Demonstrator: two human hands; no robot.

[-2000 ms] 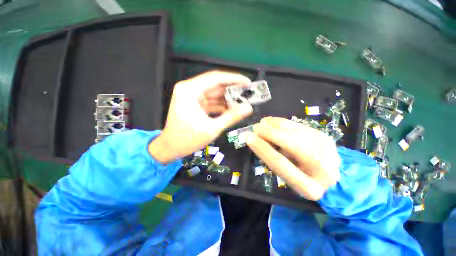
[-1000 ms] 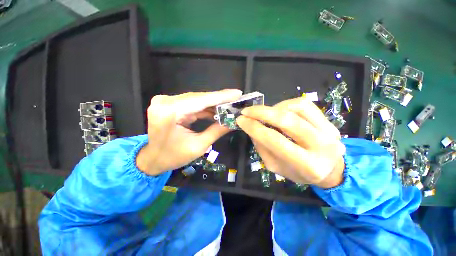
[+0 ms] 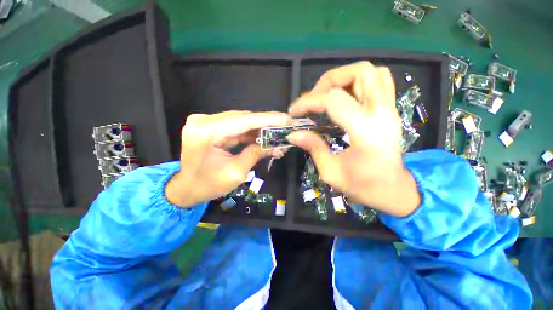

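A silver-grey housing [image 3: 280,137] is held nearly level above the front tray, near its divider. My left hand [image 3: 221,148] grips its left end between thumb and fingers. My right hand [image 3: 358,130] grips its right end, with the thumb on the near side and fingers on the far side. A small part hangs below the housing near my left fingertips. A green circuit board is not clearly visible in the housing; my fingers hide part of it.
The black front tray [image 3: 295,79] holds loose circuit boards [image 3: 259,198]. The left tray [image 3: 56,121] holds a row of housings [image 3: 114,149]. Fitted units [image 3: 480,98] lie on the green mat [image 3: 364,24] at right. My blue sleeves cross the near edge.
The circuit board that was in my right fingers is no longer seen separately. The housing has turned nearly level, and my right hand has moved up to grip its right end.
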